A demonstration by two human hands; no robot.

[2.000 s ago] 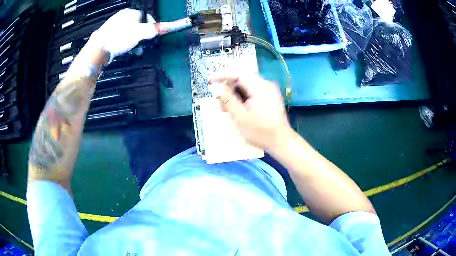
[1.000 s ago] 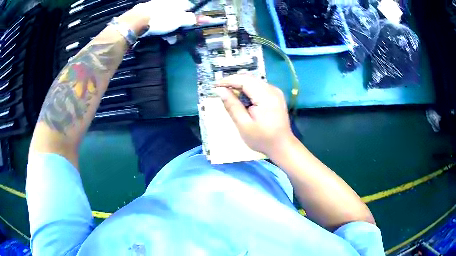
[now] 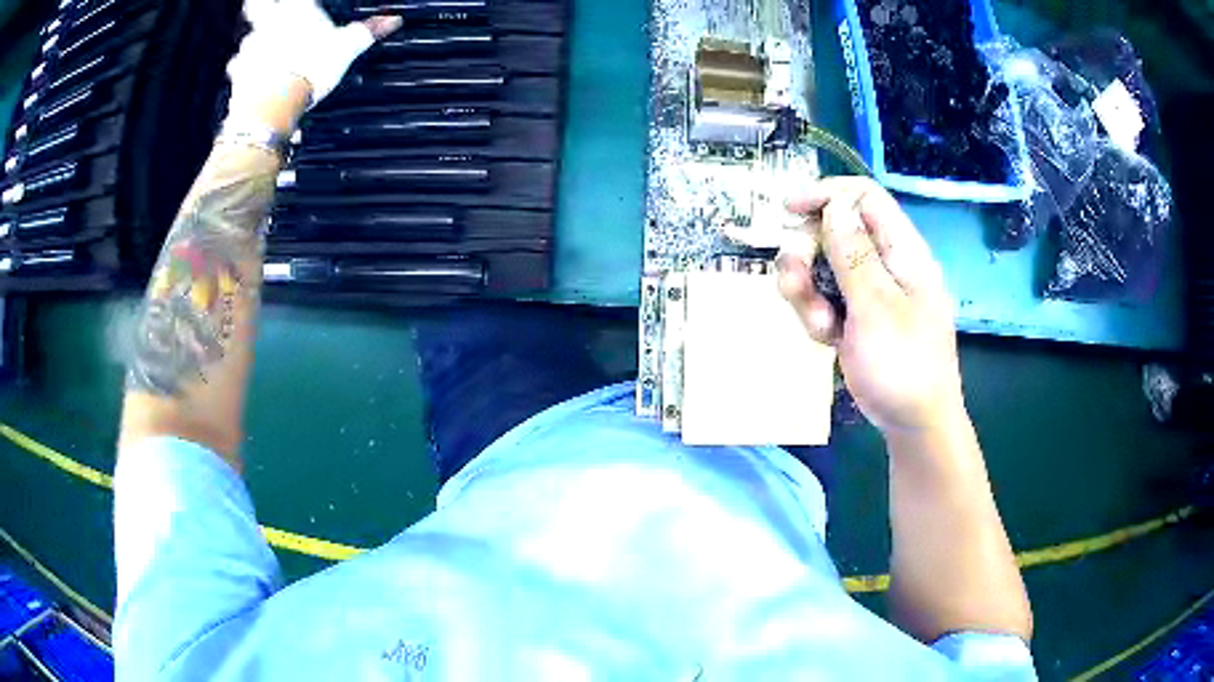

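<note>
My left hand, in a white glove with a bare fingertip showing, is over the upper part of the black tray of tubular units. Whether it grips a unit is unclear. My bare right hand is curled around small black pieces, partly hidden by the fingers. It is above the near right part of the silver assembly fixture. The brass-coloured and silver clamp shows no unit in it. The cream-white cover plate lies at the fixture's near end.
A blue parts bin with black pieces stands right of the fixture. Crinkled plastic bags lie beyond it. A yellowish air hose runs from the fixture towards my right hand. Another tray of units is at far left.
My left hand has moved left from the fixture clamp to the tray; the unit it held at the clamp no longer shows there. My right hand has lifted rightward. The view has shifted left.
</note>
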